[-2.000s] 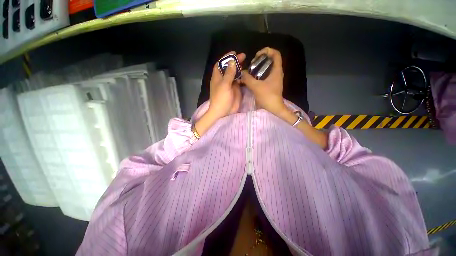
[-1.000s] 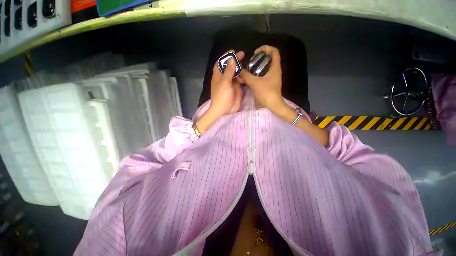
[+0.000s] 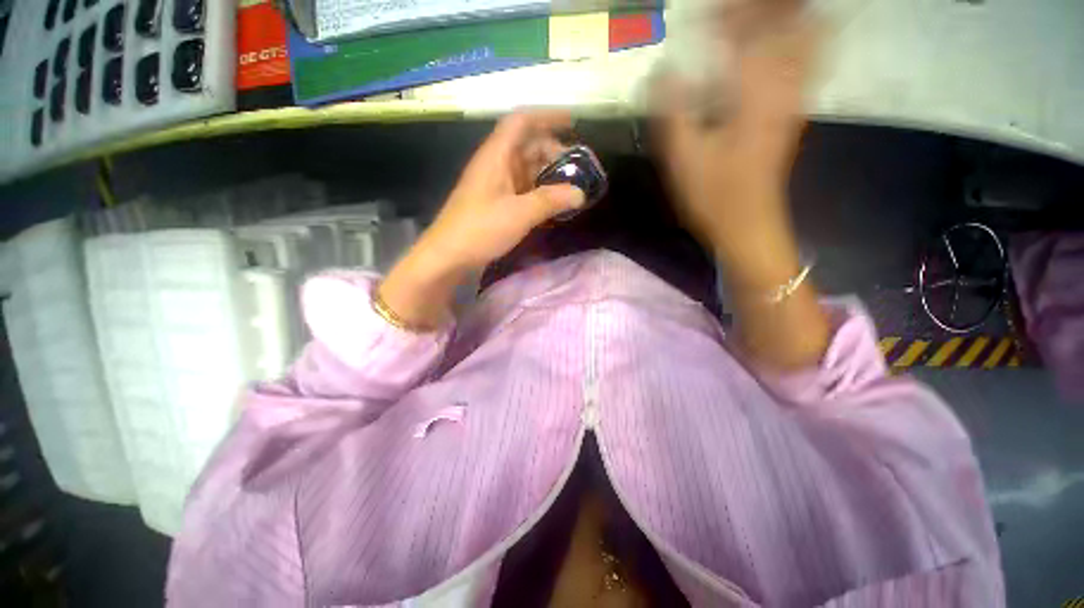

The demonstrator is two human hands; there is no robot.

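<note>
My left hand (image 3: pixel 505 190) holds a dark glossy watch case (image 3: pixel 573 178) with a silvery edge between thumb and fingers, in front of the bench edge. A small light reflection shows on its face. My right hand (image 3: pixel 737 131) is strongly blurred and reaches up over the bench's front edge. Whether it holds anything cannot be seen.
A white blister tray (image 3: pixel 137 116) with dark units lies on the bench at the upper left. Beside it are an orange-red booklet (image 3: pixel 259 54), a green and blue folder (image 3: pixel 464 62) and a paper sheet (image 3: pixel 392 14). White empty trays (image 3: pixel 178 344) stand below the bench at left.
My hands have moved apart. My right hand, which held silvery stacked units, has moved up and right over the bench. My left hand still holds a case. More of the bench shows.
</note>
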